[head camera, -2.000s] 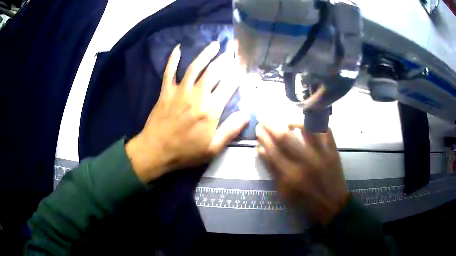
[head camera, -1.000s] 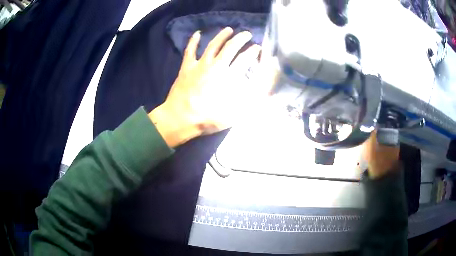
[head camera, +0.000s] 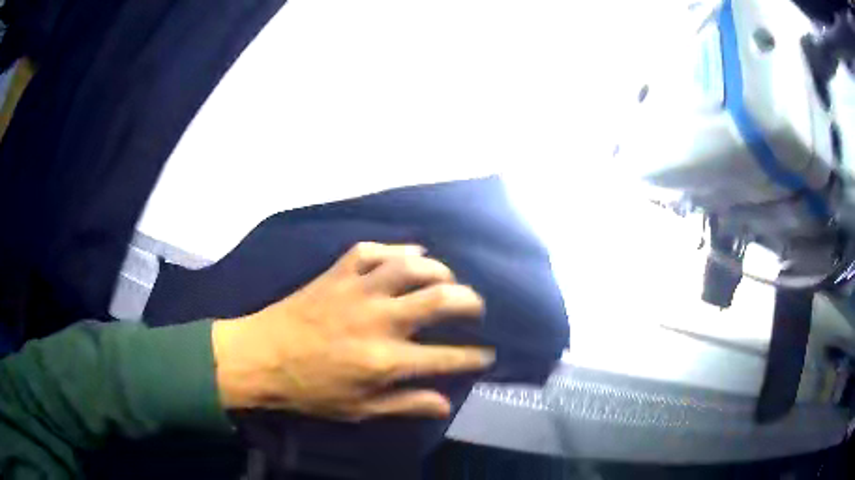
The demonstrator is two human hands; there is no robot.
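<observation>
My left hand (head camera: 361,337) lies on the navy garment panel (head camera: 469,244), fingers curled; the fingertips press or grip the cloth. The panel covers the near middle of the table and hangs over its front edge. The machine head (head camera: 741,103), white with a blue stripe, stands to the right, apart from the cloth. The needle area is washed out by lamp glare. My right hand is not in view. The smaller navy piece cannot be made out.
More navy cloth (head camera: 112,122) hangs at the far left. The ruler tape (head camera: 609,403) runs along the table's front edge. A navy strip (head camera: 786,352) lies at the right, below the machine head.
My left hand has moved toward the table's front edge, and the panel has come away from the machine head. My right hand has gone out of view. The machine head appears farther right.
</observation>
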